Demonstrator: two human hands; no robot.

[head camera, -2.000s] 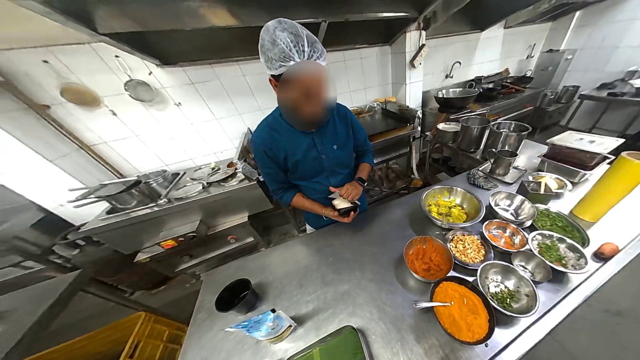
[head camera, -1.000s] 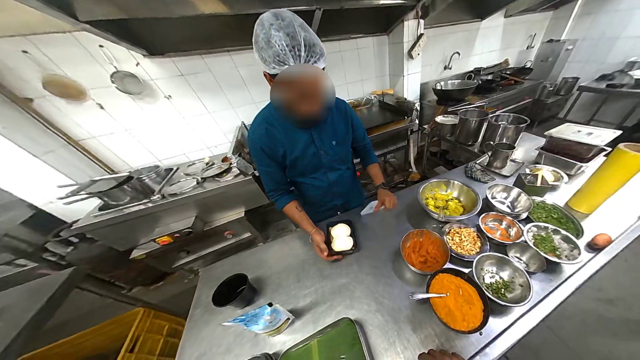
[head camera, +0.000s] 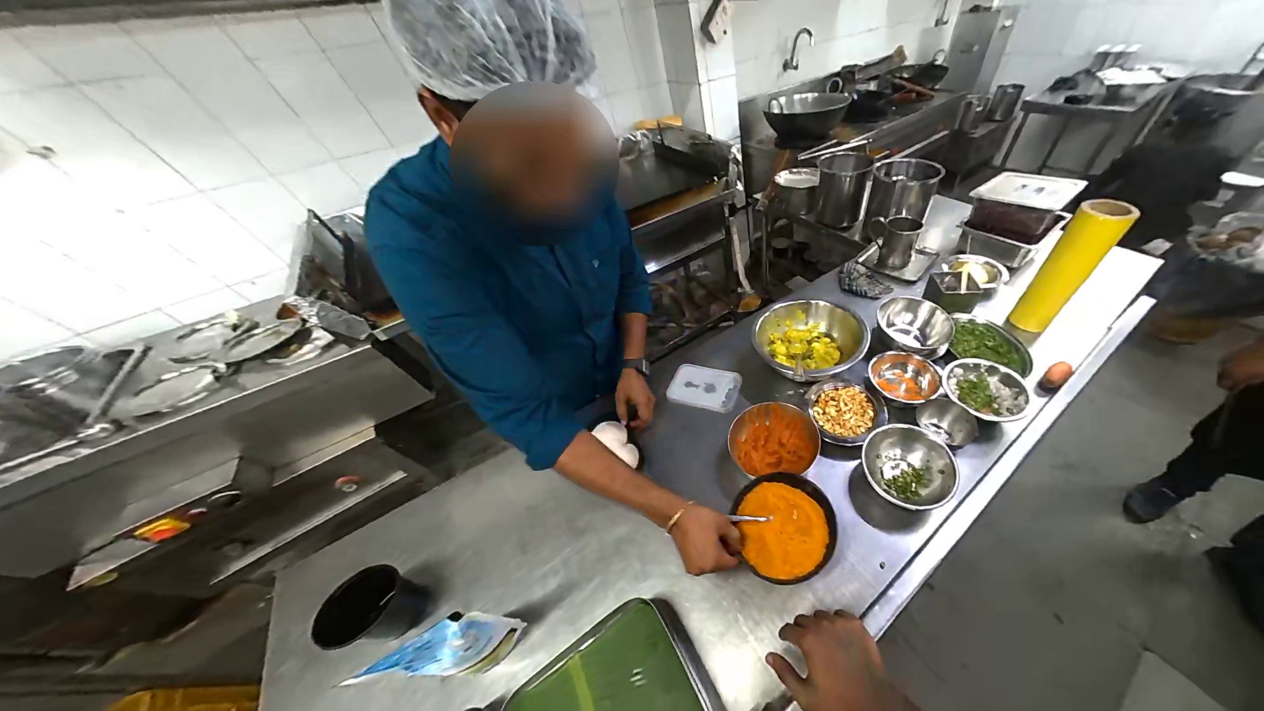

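Note:
My right hand (head camera: 834,657) rests palm down at the near edge of the steel table (head camera: 474,523), holding nothing, fingers somewhat spread. Left of it lies a tray lined with a green leaf (head camera: 622,667). Beyond my hand stands a dark bowl of orange puree (head camera: 785,533). A co-worker in a blue shirt (head camera: 504,306) reaches across; their hand (head camera: 703,538) is at the handle of the spoon in the puree. Their other hand (head camera: 634,397) is beside a dark container with white round pieces (head camera: 614,442), partly hidden by the arm. My left hand is out of view.
Steel bowls hold yellow pieces (head camera: 805,346), nuts (head camera: 842,411), an orange mix (head camera: 773,441) and herbs (head camera: 907,472). A clear lid (head camera: 704,387), a black tub (head camera: 367,607), a blue-and-white packet (head camera: 444,647), a yellow roll (head camera: 1071,267) and an egg (head camera: 1057,374) are on the table.
The co-worker has set the container down on the table, leaned forward and reached to the spoon in the puree. A clear lid now lies on the table. My right hand has come further into view.

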